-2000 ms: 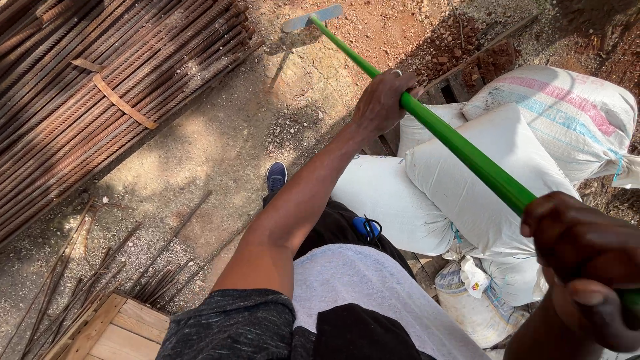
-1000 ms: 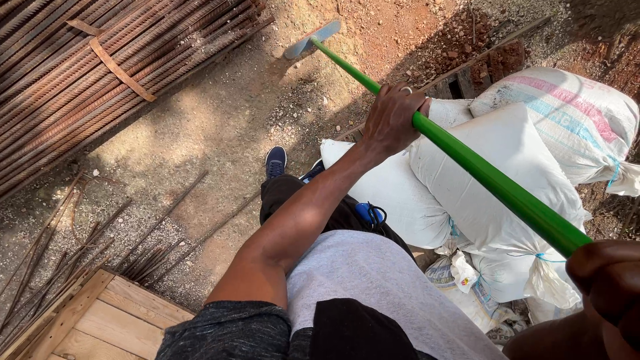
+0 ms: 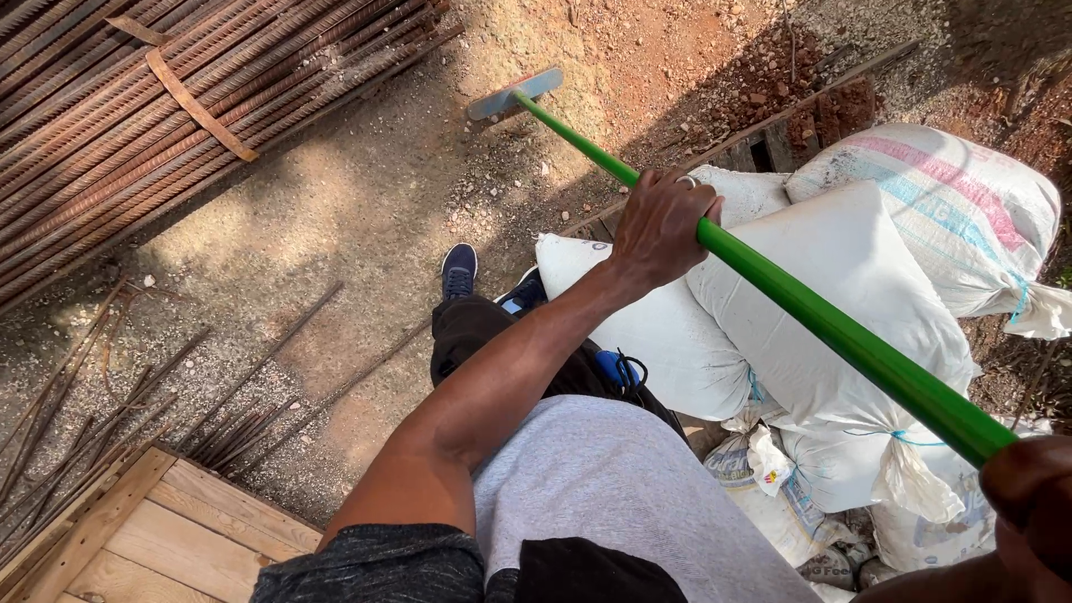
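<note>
A long green handle (image 3: 846,335) runs from the lower right edge up to a flat grey metal head (image 3: 515,93) lying on the dirt at top centre; whether it is a hoe or a rake cannot be told. My left hand (image 3: 664,226), with a ring on one finger, grips the handle around its middle. Near the handle's upper end, at the right edge, my right hand (image 3: 1030,494) is closed around it, partly cut off by the frame. White woven sacks (image 3: 837,293) tied with blue string lie below and beside the handle.
Bundled rusty rebar (image 3: 151,126) fills the upper left. Loose steel rods (image 3: 268,360) lie on the gravelly ground, near a wooden crate (image 3: 184,536) at lower left. A wooden plank edge (image 3: 804,105) borders reddish rubble (image 3: 745,75). My blue shoe (image 3: 459,270) stands left of the sacks.
Both hands have kept their hold on the green handle. My right hand has moved toward the lower right since two seconds ago, and more of the handle shows between the hands.
</note>
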